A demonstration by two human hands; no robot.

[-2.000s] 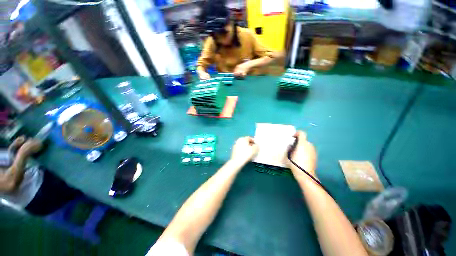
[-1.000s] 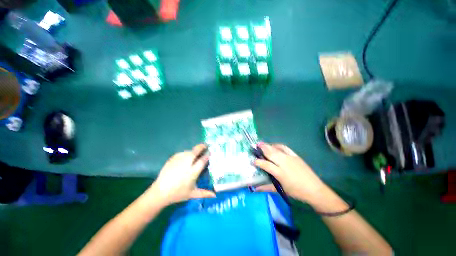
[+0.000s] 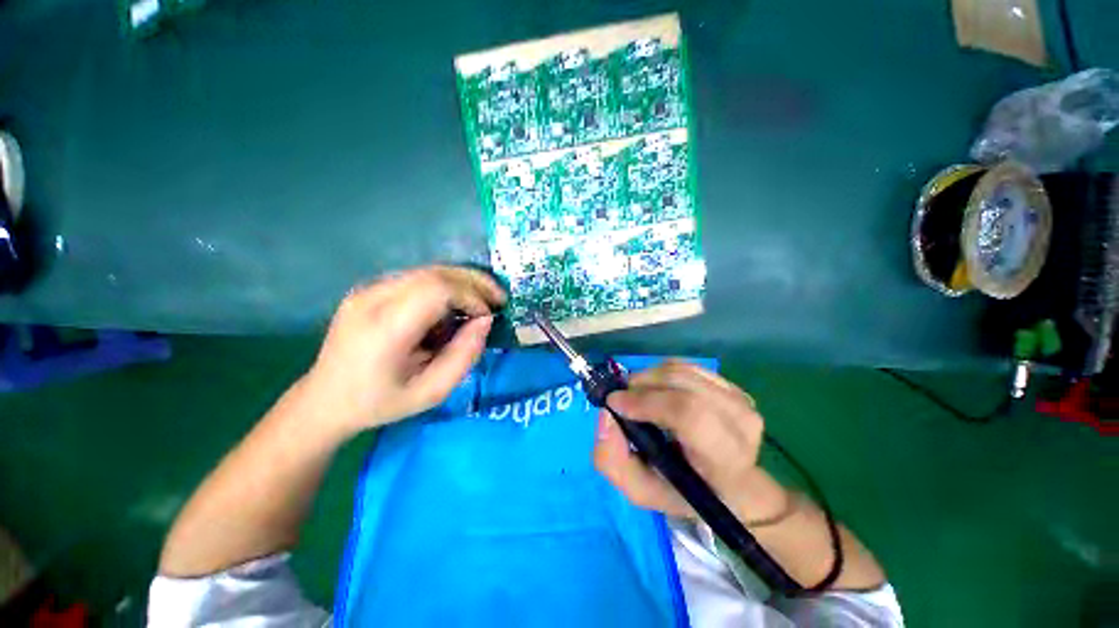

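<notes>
A green PCB panel with dense small parts lies on a pale tan backing board, whose edges show at the top and bottom. My right hand holds a black soldering iron like a pen. Its silver tip is at the panel's lower left corner; whether it touches is unclear. My left hand is beside that corner, fingertips pinched on a thin strand that looks like solder wire and is hardly visible. Bright blue cloth with white lettering lies below the panel, over my lap.
At right are a solder reel, a crumpled clear bag, a black unit and a green connector with a cord. A cardboard piece is at the upper right. A dark object is cut off at left.
My view has moved closer over the panel. My hands no longer hold the panel's sides; the left is pinched at its lower left corner and the right has the iron's tip there.
</notes>
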